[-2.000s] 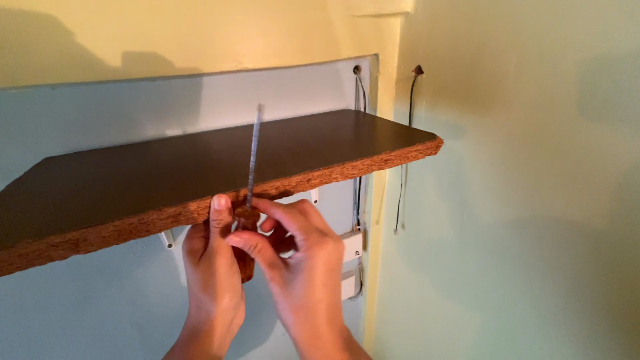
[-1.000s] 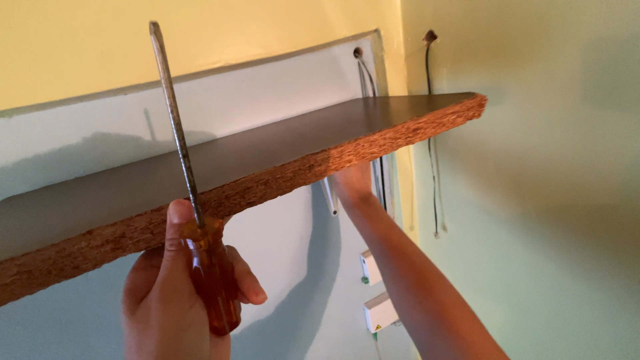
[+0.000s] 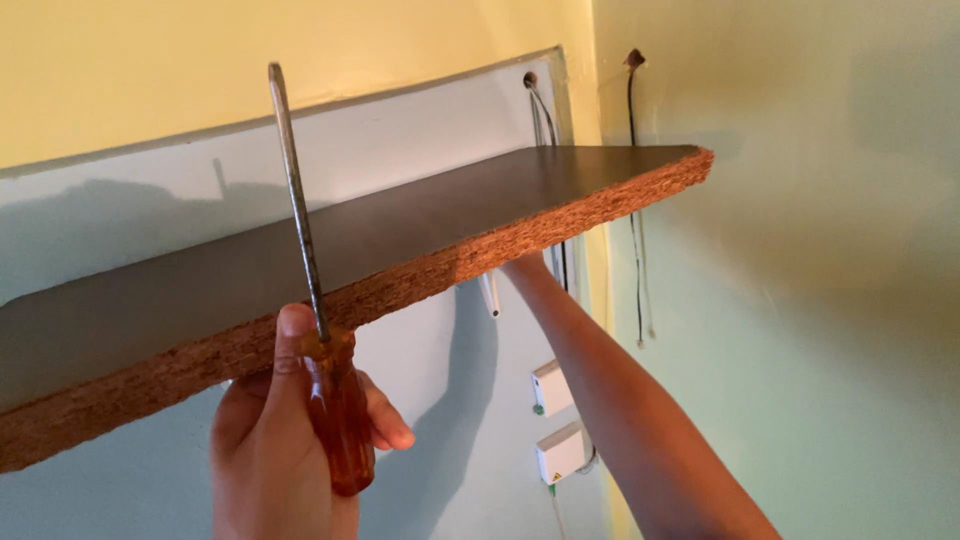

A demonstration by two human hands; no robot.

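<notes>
My left hand is closed round a screwdriver with a translucent amber handle, its metal shaft pointing up in front of a wall shelf. The shelf is a chipboard panel with a dark smooth top and a rough, bare front edge. My right forearm reaches up from the lower right to the underside of the board; only a bit of my right hand shows there, and its fingers are hidden behind the edge. Beside it, a white shelf bracket sticks out below the board.
Cables come out of a hole in the back wall and run down behind the shelf. Another black cable hangs from a hole in the right wall. Two small white boxes are mounted on the wall below, near my right forearm.
Two seconds ago both hands were together at the screwdriver by the front edge. My right hand has since left it and gone under the board; my left hand keeps the screwdriver.
</notes>
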